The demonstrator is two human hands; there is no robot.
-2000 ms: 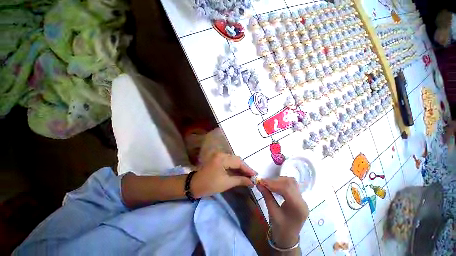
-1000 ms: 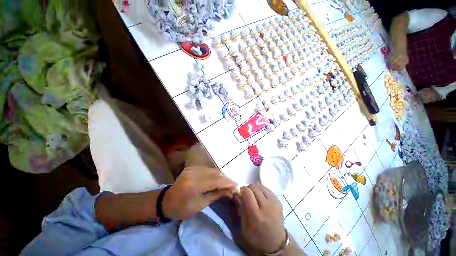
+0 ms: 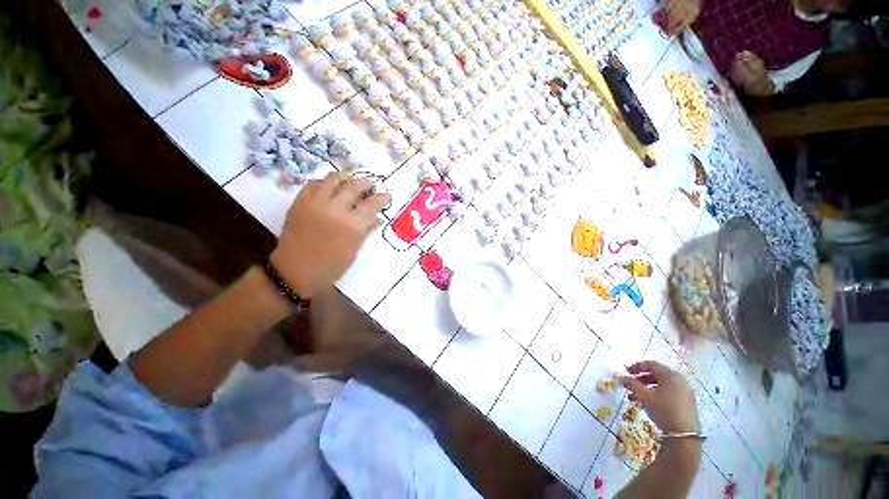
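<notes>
My left hand (image 3: pixel 327 229), with a dark bead bracelet, is over the near table edge beside the small pile of grey parts (image 3: pixel 292 151). Its fingers are curled downward, and whether they hold a piece is hidden. My right hand (image 3: pixel 665 398), with a thin bangle, reaches to a small cream part (image 3: pixel 608 384) at its fingertips. I cannot tell whether it grips the part. More cream parts (image 3: pixel 637 439) lie in a cluster just below that hand. The white round glue dish (image 3: pixel 482 297) stands between my hands. Joined grey-and-cream pieces (image 3: pixel 439 73) stand in long rows beyond.
A grey heap (image 3: pixel 210 29) lies at the far left. A yellow rod (image 3: pixel 590 73) and black-handled tool (image 3: pixel 631 100) lie right of the rows. A tub or bag of mixed pieces (image 3: pixel 697 292), another grey heap (image 3: pixel 755 190) and yellow-orange parts (image 3: pixel 688 107) are at right. Another person's hand (image 3: pixel 751 70) shows beyond.
My hands were together at a tiny piece near the table edge. They are now apart, left at the grey pile, right at the cream parts. The view has shifted right.
</notes>
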